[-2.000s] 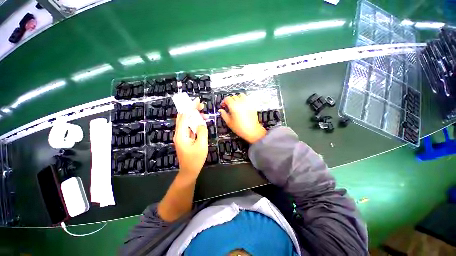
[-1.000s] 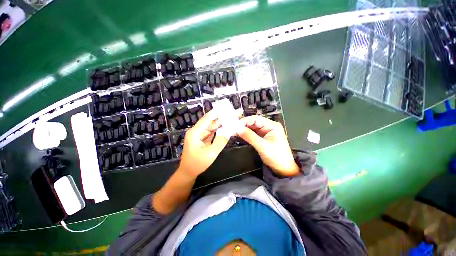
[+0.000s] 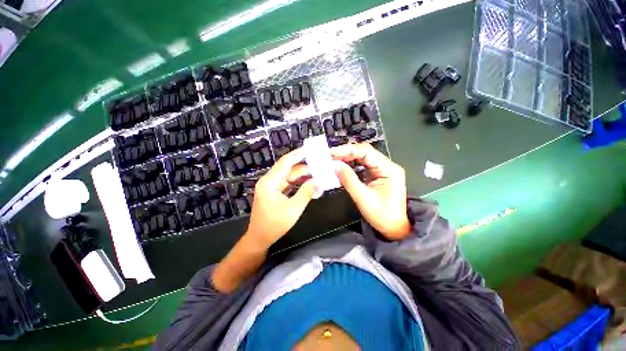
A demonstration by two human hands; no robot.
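My left hand (image 3: 278, 195) holds a short white strip (image 3: 320, 163) between thumb and fingers, in front of my chest. My right hand (image 3: 377, 185) is at the strip's right edge, thumb and fingertips pinching it. Whether a small part is between the right fingertips cannot be told. Both hands are over the lower right of a clear compartment tray (image 3: 343, 83), hiding some of its pockets. Many pockets hold black moulded parts (image 3: 240, 116) in rows. A pocket at the upper right shows no parts.
Loose black parts (image 3: 432, 80) lie right of the tray, with a small white scrap (image 3: 433, 170) below them. A second clear tray (image 3: 522, 65) is at the far right. Long white strips (image 3: 122, 223), a white roll (image 3: 66, 198) and a white block (image 3: 103, 275) lie left.
The right hand has moved from the tray pockets to the strip in the left hand. Both hands are now together nearer my chest. The white scrap has appeared on the bench. The view has shifted.
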